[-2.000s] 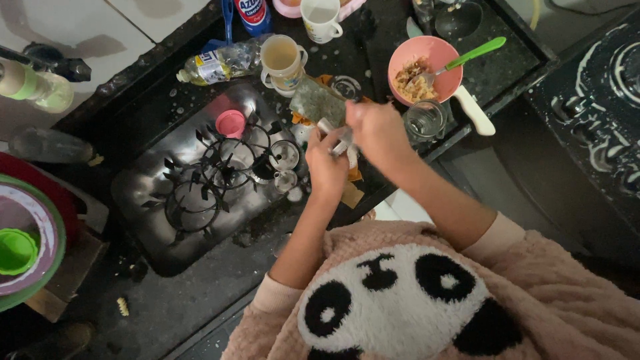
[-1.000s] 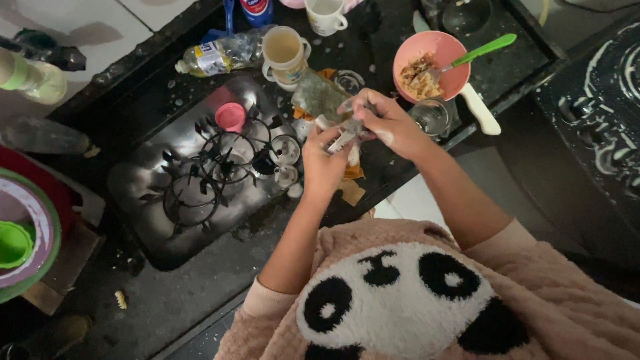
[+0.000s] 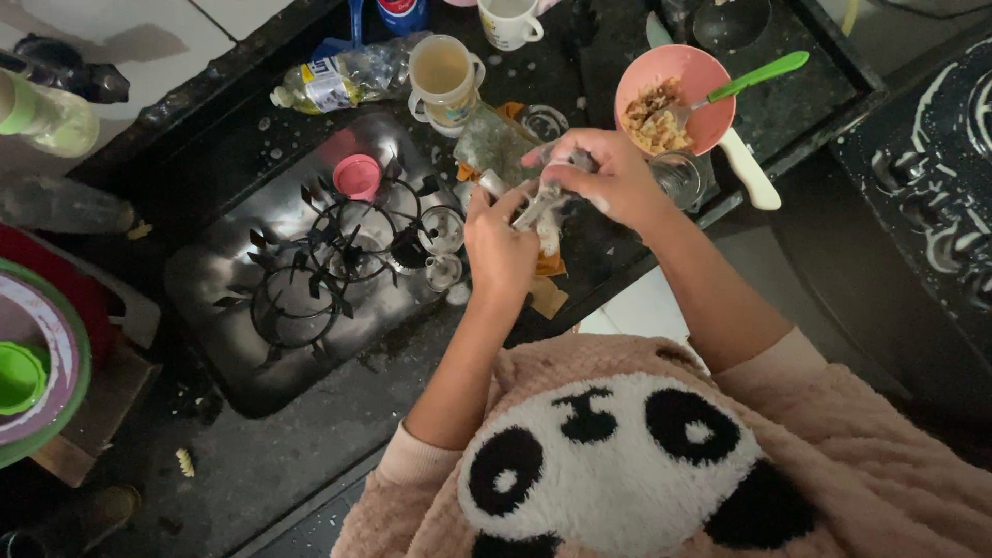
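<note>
Between my hands is a soapy metal part (image 3: 533, 211), perhaps from a stove burner; its exact kind is hard to tell. My left hand (image 3: 502, 232) grips its lower end, with a pale cylindrical piece by the fingertips. Closed round the upper end is my right hand (image 3: 601, 174), with dark, foamy stuff at its fingers. Just beyond them lies a worn greyish-green scouring pad (image 3: 496, 147). Black wire stove grates (image 3: 298, 306), a pink cup (image 3: 356, 177) and round metal burner parts (image 3: 442, 230) rest in or at the edge of the steel sink (image 3: 232, 372).
Behind the sink stand a cup (image 3: 442, 77) on another vessel, a white mug (image 3: 508, 23) and a lying plastic bottle (image 3: 329, 84). A pink bowl (image 3: 717, 77) of food, a white-handled knife (image 3: 750, 170) and a drinking glass (image 3: 678, 180) are at right. A foamy black stovetop (image 3: 930, 186) is far right.
My right hand has shifted about on the metal part, its fingers now bent over the upper end. My left hand keeps its hold on the part.
</note>
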